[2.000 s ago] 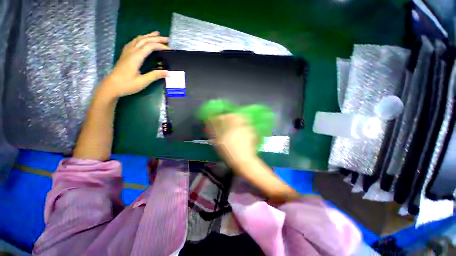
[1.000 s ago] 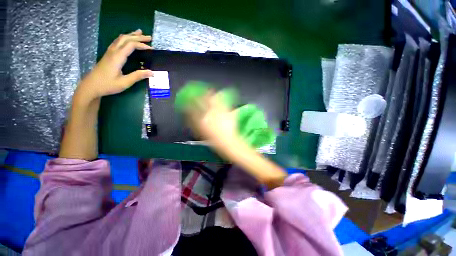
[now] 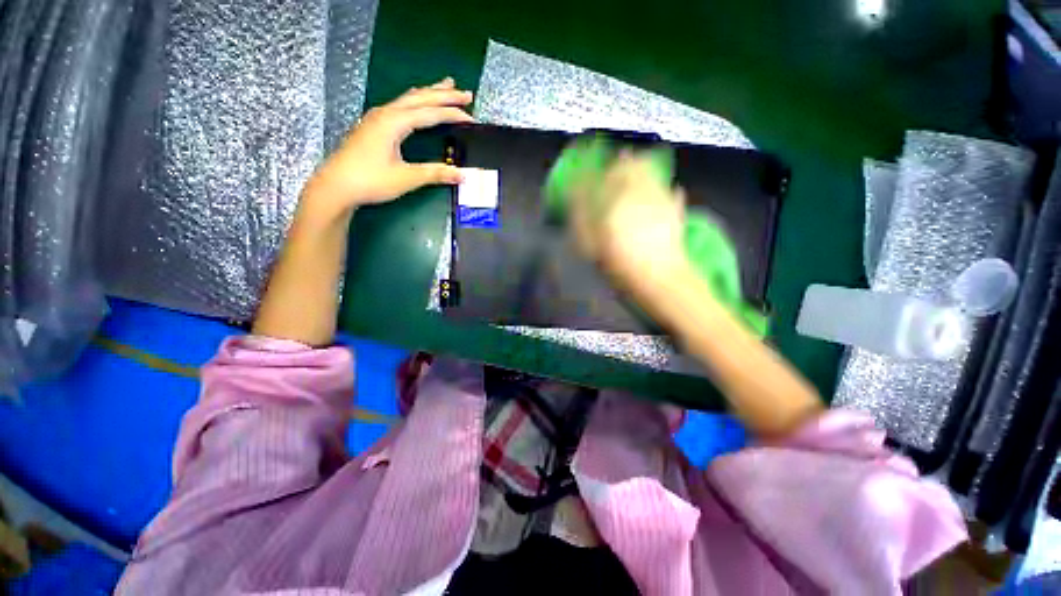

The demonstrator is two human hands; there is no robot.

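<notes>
A black panel unit (image 3: 524, 268) lies flat on a silvery bubble bag (image 3: 582, 93) in front of me. A white and blue label (image 3: 478, 196) is near its upper left corner. My left hand (image 3: 384, 149) holds the panel's upper left edge, thumb by the label and fingers at the top corner. My right hand (image 3: 634, 221) is blurred and holds a crumpled green cloth (image 3: 712, 259) against the panel's upper middle. Part of the cloth trails to the right under my wrist. The fingertips of my right hand are too blurred to make out.
Bubble-wrapped units (image 3: 239, 128) are stacked at the left. At the right, a translucent bottle (image 3: 890, 324) lies on a bubble bag (image 3: 942, 221), beside dark panels (image 3: 1024, 349) with silvery layers. The green bench (image 3: 803, 70) has its front edge near my body, over a blue floor.
The view has shifted, so the bench things appear further right. My right hand and the cloth have moved up the panel. My left hand stays at the panel's left edge.
</notes>
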